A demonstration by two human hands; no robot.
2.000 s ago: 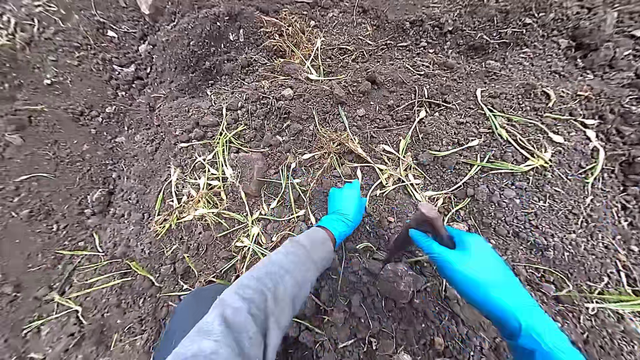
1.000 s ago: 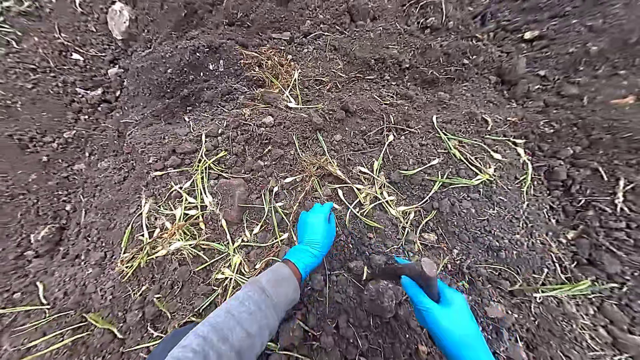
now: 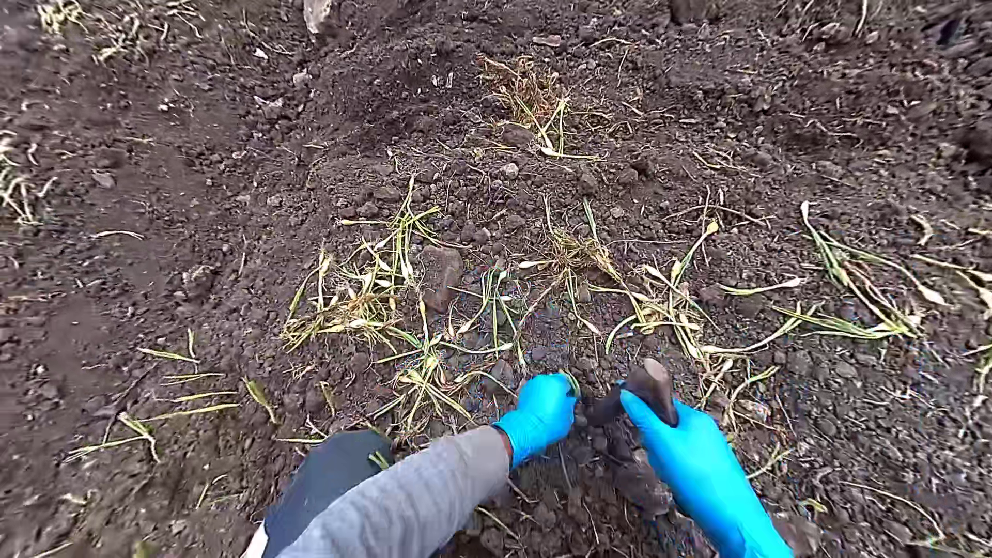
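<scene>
My left hand point(image 3: 542, 411), in a blue glove and grey sleeve, is down at the soil with its fingers curled. A bit of green shows at its fingertips, probably part of a plant. Just to its right, my right hand point(image 3: 690, 457), also blue-gloved, grips a hand tool point(image 3: 652, 387) with a thick, worn handle end; its dark working part points left toward my left hand. Above the hands lie pulled bulb seedlings with pale bulbs and thin green leaves, in a pile at left point(image 3: 356, 310) and a looser group at right point(image 3: 674, 310).
A flat brown stone point(image 3: 442, 277) lies beside the left pile. More seedlings are scattered at far right point(image 3: 860, 287), and a dry rooted clump point(image 3: 531, 93) lies farther up. My knee in dark trousers point(image 3: 333, 480) is at the lower left. Loose, cloddy soil surrounds everything.
The tool in my right hand has come closer to my left hand, which stays low at the soil with curled fingers. The view has shifted somewhat.
</scene>
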